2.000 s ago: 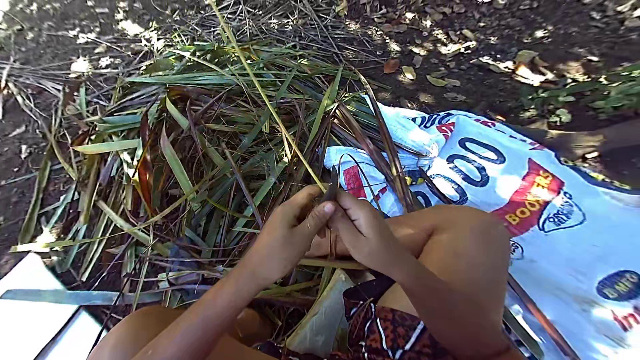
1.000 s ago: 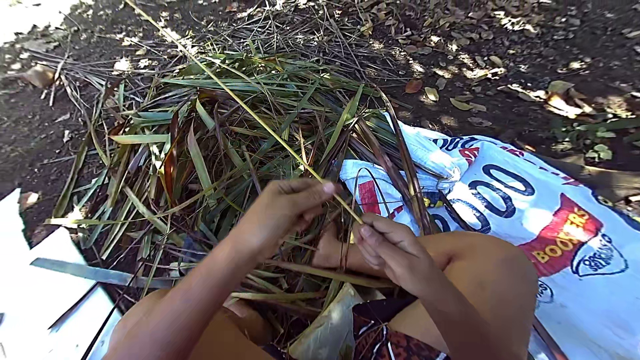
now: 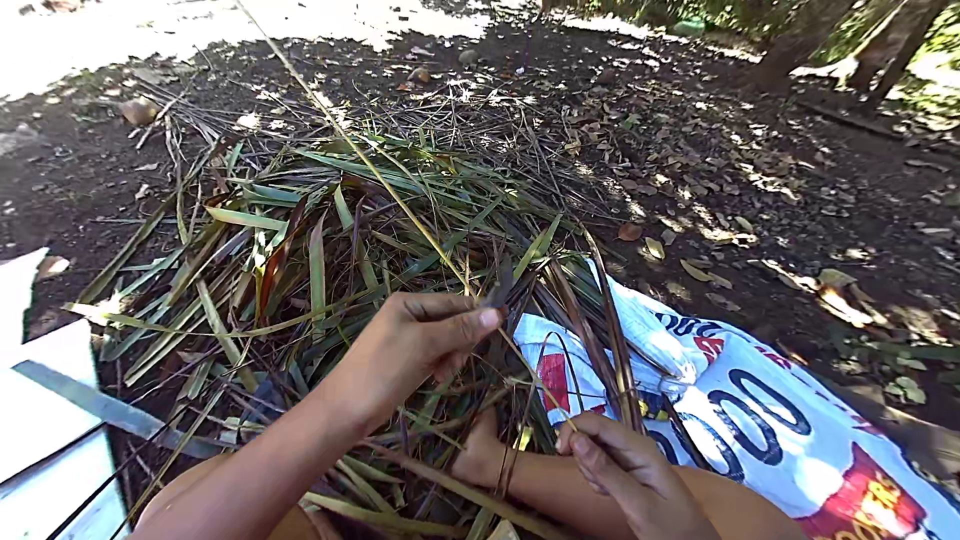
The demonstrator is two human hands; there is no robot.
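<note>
A long thin leaf midrib [image 3: 375, 174] runs from the upper left down to my two hands. My left hand [image 3: 427, 337] pinches it midway, together with a small dark blade [image 3: 499, 289] held upright by the thumb; the blade's handle is hidden. Lower and to the right, my right hand [image 3: 626, 461] is shut on the midrib's near end. Beyond and below the hands lies a pile of green and brown leaf strips [image 3: 315, 255].
A printed white sack [image 3: 765, 420] lies at the right, beside my bent leg. White sheets [image 3: 52, 397] with a flat strip across them are at the left. Thin sticks [image 3: 450, 112] and dry leaves [image 3: 697, 270] cover dark soil behind the pile.
My hands were together two seconds ago and are now apart along the midrib, the right hand lower and to the right. The view has tilted up.
</note>
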